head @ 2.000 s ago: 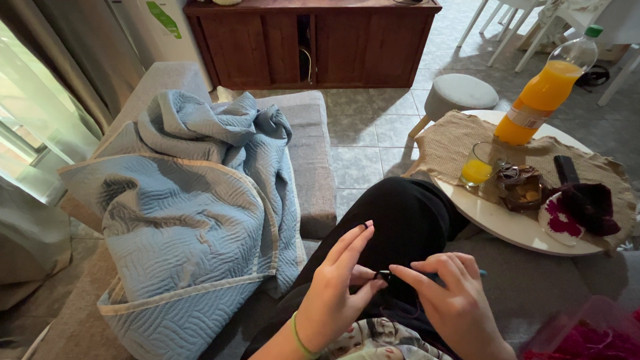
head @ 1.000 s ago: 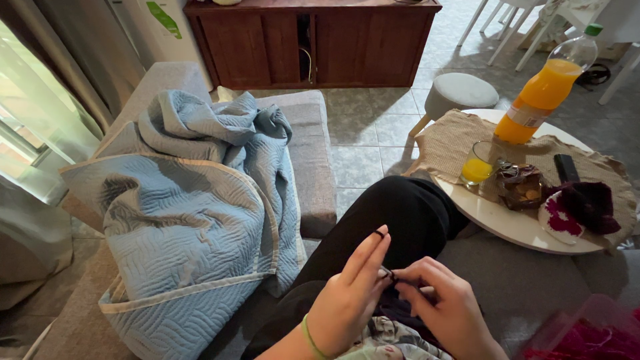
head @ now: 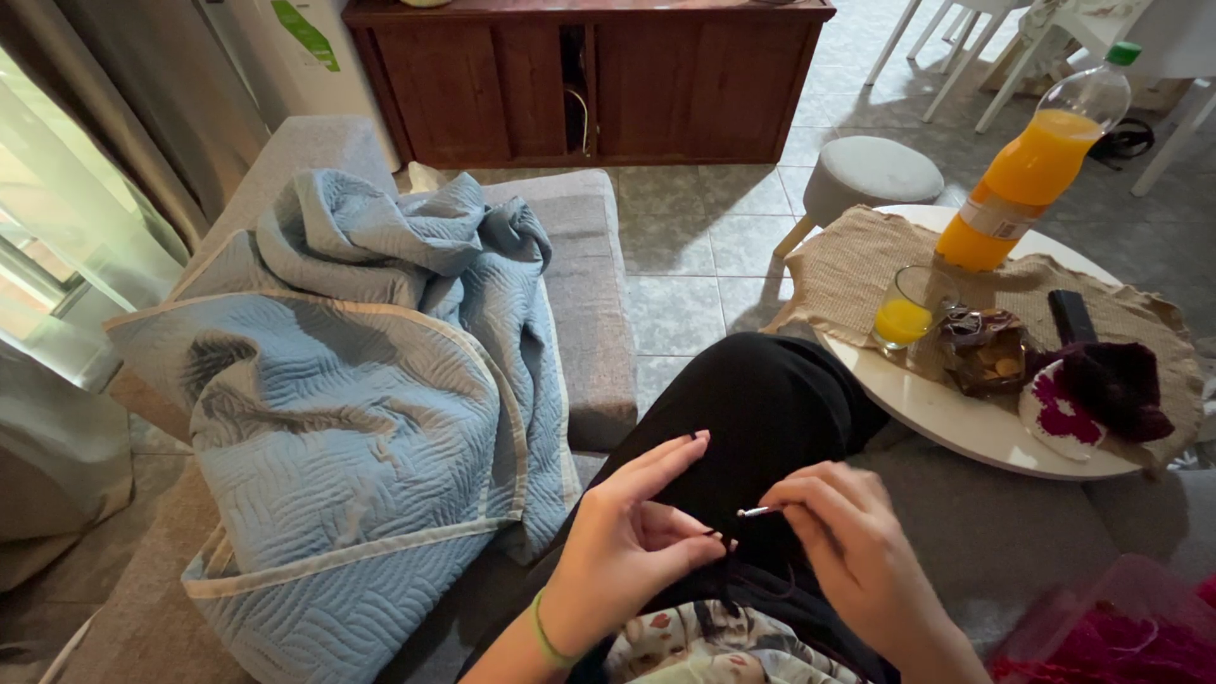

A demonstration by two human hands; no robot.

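My left hand (head: 632,532), with a green band at its wrist, pinches a dark strand of yarn (head: 711,534) between thumb and finger; a dark loop also rings its raised fingertip. My right hand (head: 845,541) holds a thin crochet hook (head: 755,512), whose pale metal tip points left toward the left fingers without touching them. Dark yarn hangs below the hands over the patterned cloth (head: 703,636) in my lap, hard to make out against my black trousers (head: 760,408).
A blue quilt (head: 351,427) lies on the grey sofa at left. On the round white table (head: 959,432) at right stand an orange drink bottle (head: 1021,180) and a glass (head: 902,318), near a snack packet (head: 984,351) and dark yarn (head: 1116,385). A pink-filled container (head: 1121,636) sits lower right.
My hands were close together a second ago; now the right hand is apart from the left, with the hook tip showing between them.
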